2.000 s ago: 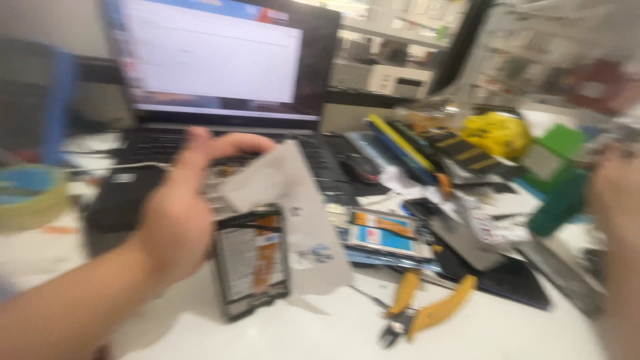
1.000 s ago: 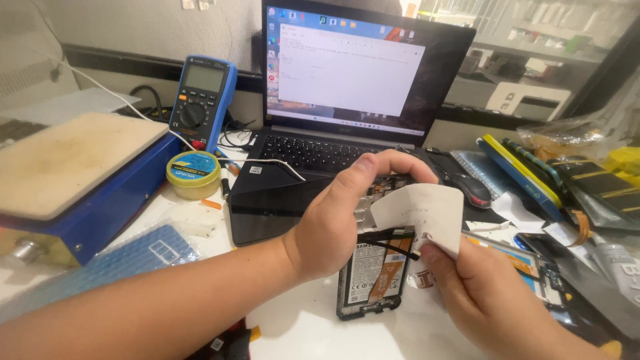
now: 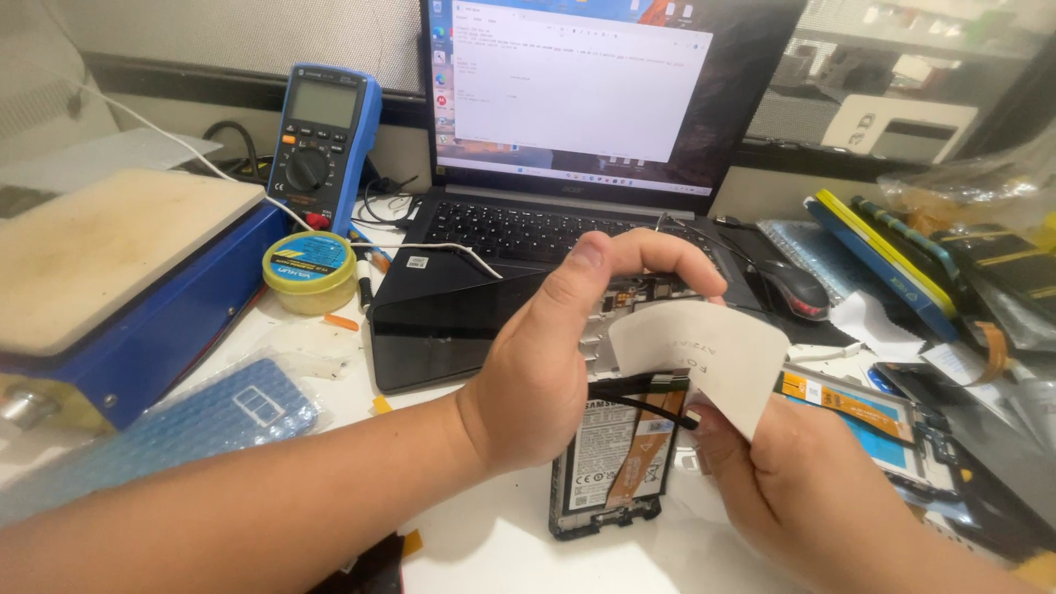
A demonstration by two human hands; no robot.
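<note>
My left hand (image 3: 544, 363) grips an opened smartphone chassis (image 3: 569, 511) by its upper part, thumb in front and index finger over the top edge. The chassis stands upright, its battery (image 3: 606, 462) and an orange flex cable (image 3: 635, 462) facing me. A bent white paper (image 3: 701, 338) with some writing covers part of the upper half. My right hand (image 3: 792, 470) pinches a thin black cable (image 3: 639, 404) between thumb and fingers at the lower right of the paper, and touches the paper too. The fingertips behind the paper are hidden.
An open laptop (image 3: 528, 231) stands behind, with a dark phone screen (image 3: 445, 334) on its front left. At left are a blue multimeter (image 3: 322, 148), a yellow tin of paste (image 3: 309, 276) and a blue heating plate (image 3: 165, 289). At right lie a mouse (image 3: 792, 289) and another opened phone (image 3: 866, 425).
My right hand has come in from the far right to the paper and chassis, where it now pinches the black cable. My left hand still holds the chassis. The view has swung left.
</note>
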